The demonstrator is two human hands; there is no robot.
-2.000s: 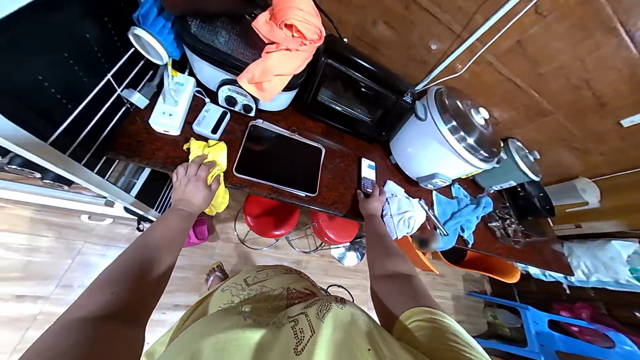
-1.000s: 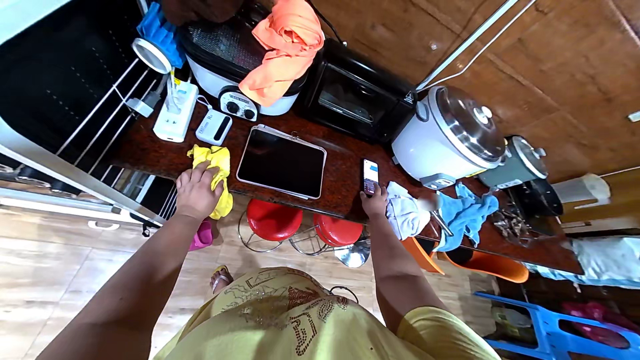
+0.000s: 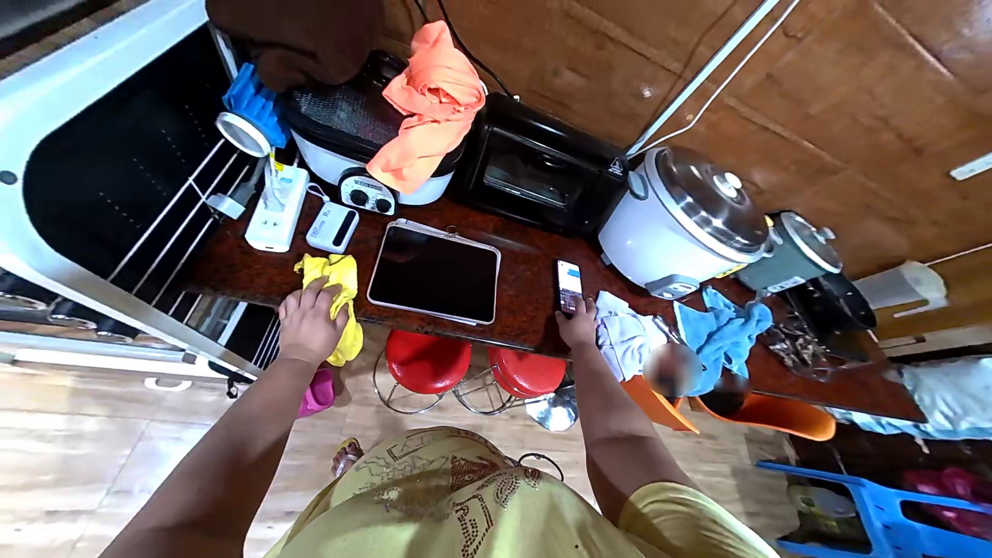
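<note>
My left hand (image 3: 311, 319) rests on a yellow cloth (image 3: 341, 298) at the front edge of the dark red countertop (image 3: 527, 310), its fingers over the cloth. Part of the cloth hangs over the edge. My right hand (image 3: 578, 323) touches the lower end of a smartphone (image 3: 569, 285) with a lit screen, which lies on the counter; whether the fingers grip it is unclear. Between the hands lies a tablet (image 3: 435, 271) with a dark screen and a light border. A crumpled white cloth (image 3: 626, 337) is just right of my right hand.
Behind stand a roaster (image 3: 364, 155) under an orange cloth (image 3: 434, 101), a black toaster oven (image 3: 546, 167) and rice cookers (image 3: 682, 221). A power strip (image 3: 277, 209) and a small white device (image 3: 332, 227) lie left. Red stools (image 3: 428, 360) and orange chairs (image 3: 775, 415) stand below; a blue cloth (image 3: 721, 333) lies right.
</note>
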